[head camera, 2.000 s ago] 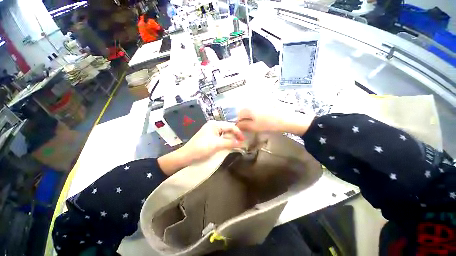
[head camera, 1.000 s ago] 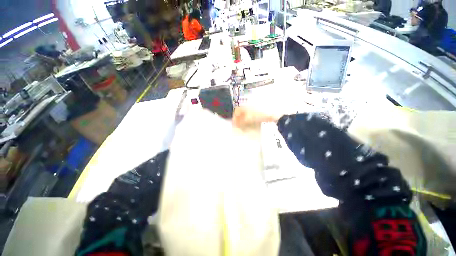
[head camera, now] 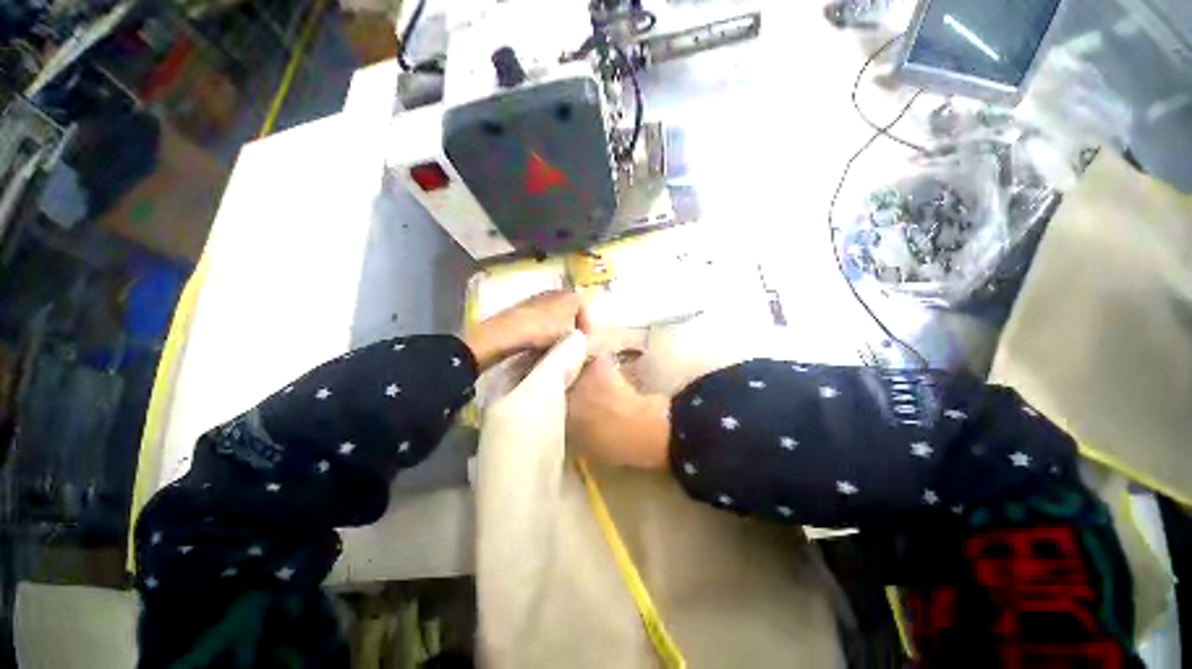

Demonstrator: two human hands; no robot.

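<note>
A beige bag [head camera: 732,562] with a narrow yellow strip [head camera: 625,562] down its side hangs over the table's front edge. My left hand [head camera: 533,327] holds its top edge from the left, fingertips just in front of the machine head. My right hand [head camera: 614,412] grips the same edge from the right, close beside the left. Whatever small piece lies between the fingertips is hidden. The sewing machine's dark grey head cover [head camera: 529,163] with a red logo is behind my hands. A yellow-edged feed plate [head camera: 503,290] and a brassy clamp [head camera: 591,269] show under the head.
A clear bag of small metal pieces [head camera: 935,229] lies right of the machine, beside a thin black cable [head camera: 839,216]. A tilted screen [head camera: 983,39] is at upper right. Beige panels lie at far right [head camera: 1111,314] and lower left [head camera: 79,627]. A red switch [head camera: 429,175] is left of the head.
The bag was open towards me, then swung round; now its outer side with the yellow strip faces up. Both hands are together at its edge. The view has moved closer to the machine.
</note>
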